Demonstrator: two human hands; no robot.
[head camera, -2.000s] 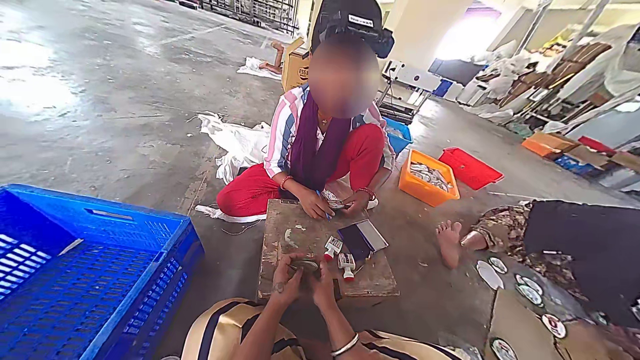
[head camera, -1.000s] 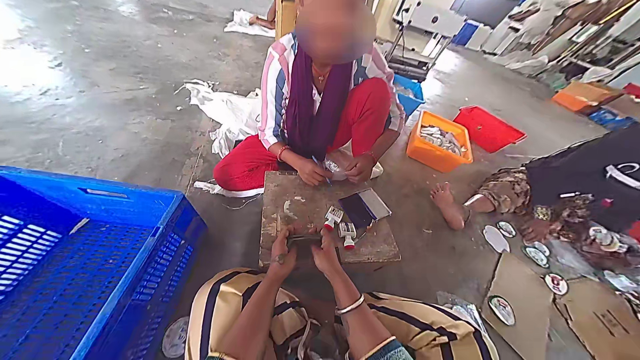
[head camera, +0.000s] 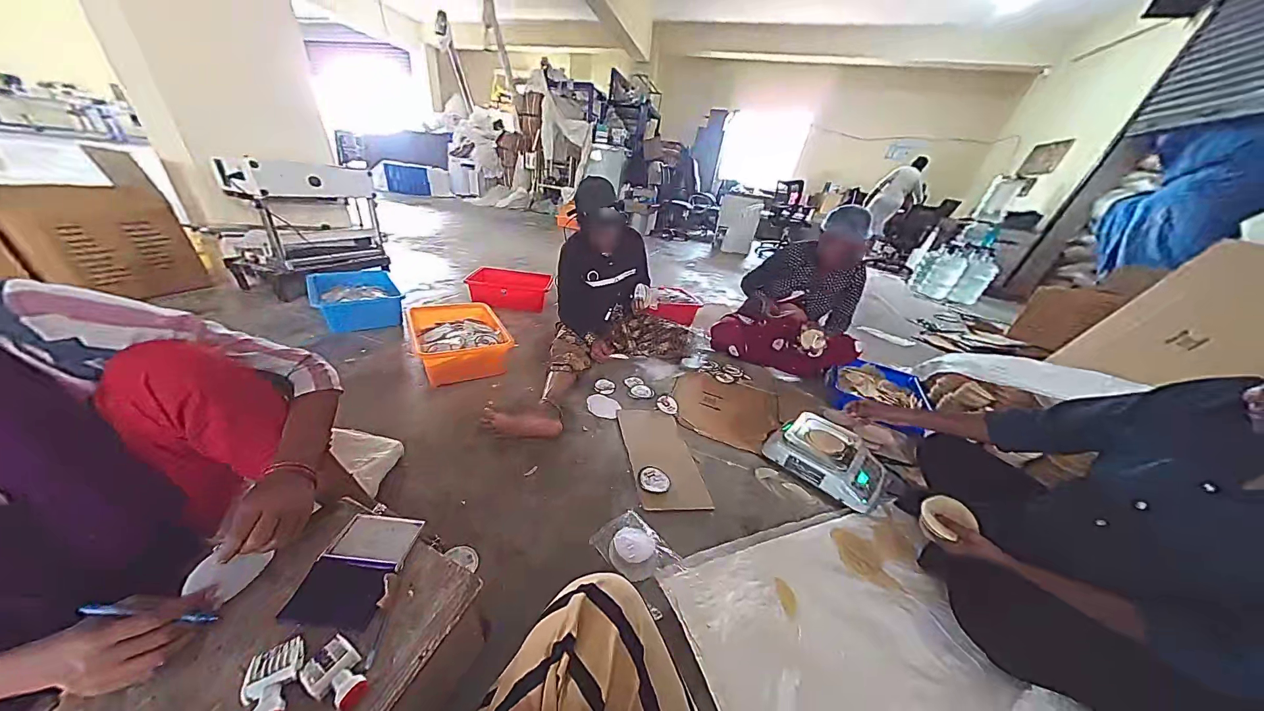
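Neither my left hand nor my right hand shows in the head view; only my knee in striped cloth is seen at the bottom middle. On the low wooden board (head camera: 434, 602) at the lower left lie an open ink pad (head camera: 376, 541) with a dark lid and two small white bottles (head camera: 272, 671) with red parts. Over that board a co-worker's hand holds a blue pen (head camera: 148, 614), and the other hand rests by a pale oval disc (head camera: 229, 575). A clear plastic packet with a round white thing (head camera: 633, 545) lies on the floor beyond my knee.
An orange crate (head camera: 459, 370), a blue crate (head camera: 355, 314) and a red crate (head camera: 509, 289) stand ahead. Flat cardboard (head camera: 681, 484) and round discs lie mid-floor. At right, a co-worker sits beside a digital scale (head camera: 829, 464) and a white sheet (head camera: 790, 632). More people sit beyond.
The view has swung far to the right and up. My two hands, seen together over the board before, are out of view now.
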